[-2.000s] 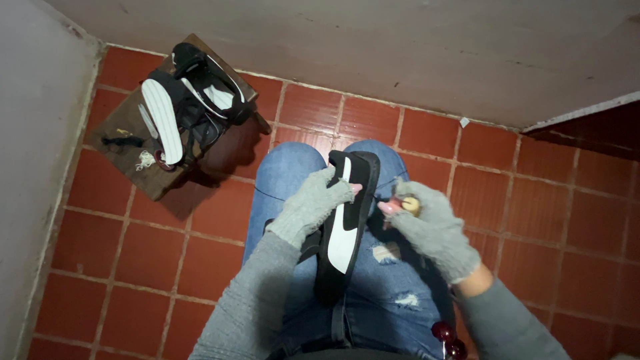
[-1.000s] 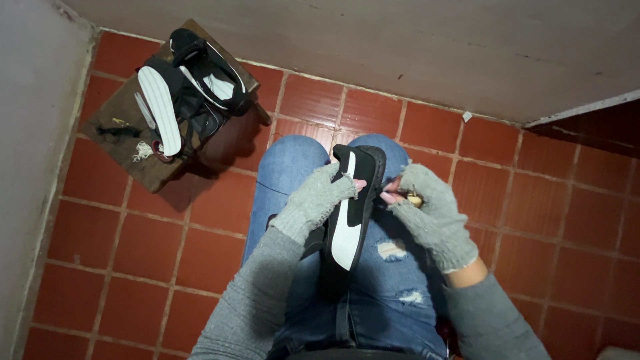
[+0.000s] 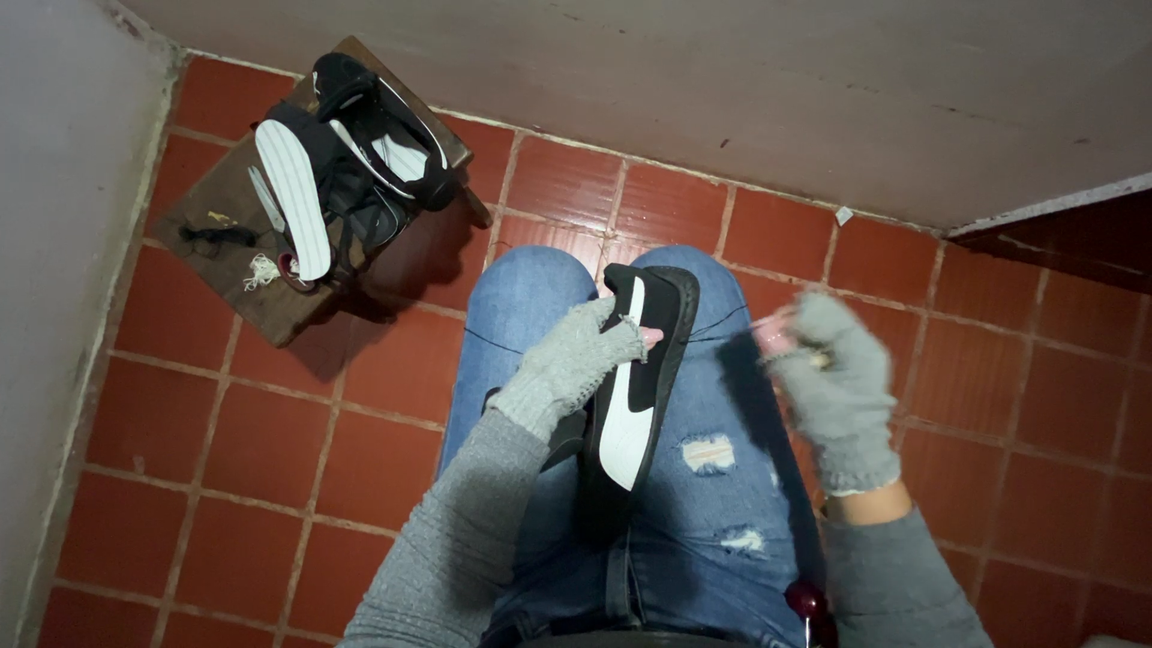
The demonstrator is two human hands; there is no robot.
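A black sneaker with a white side stripe lies on its side across my thighs in blue ripped jeans. My left hand, in a grey fingerless glove, grips its upper, thumb on the stripe. Dark thread runs from the sole edge toward my right hand, which is off to the right of the shoe, gloved and blurred, with its fingers closed together. A small yellowish thing shows at that hand; what exactly the fingertips pinch is too blurred to tell. Another strand lies over my left thigh.
At the upper left, a wooden stool bears another black shoe, a white sole, scissors, black thread and whitish thread. A dark red round object is beside my right thigh. Walls border the tiled floor.
My right hand has moved away from the shoe's sole edge to the right, and thread now shows stretched between them. My left hand keeps its hold on the sneaker.
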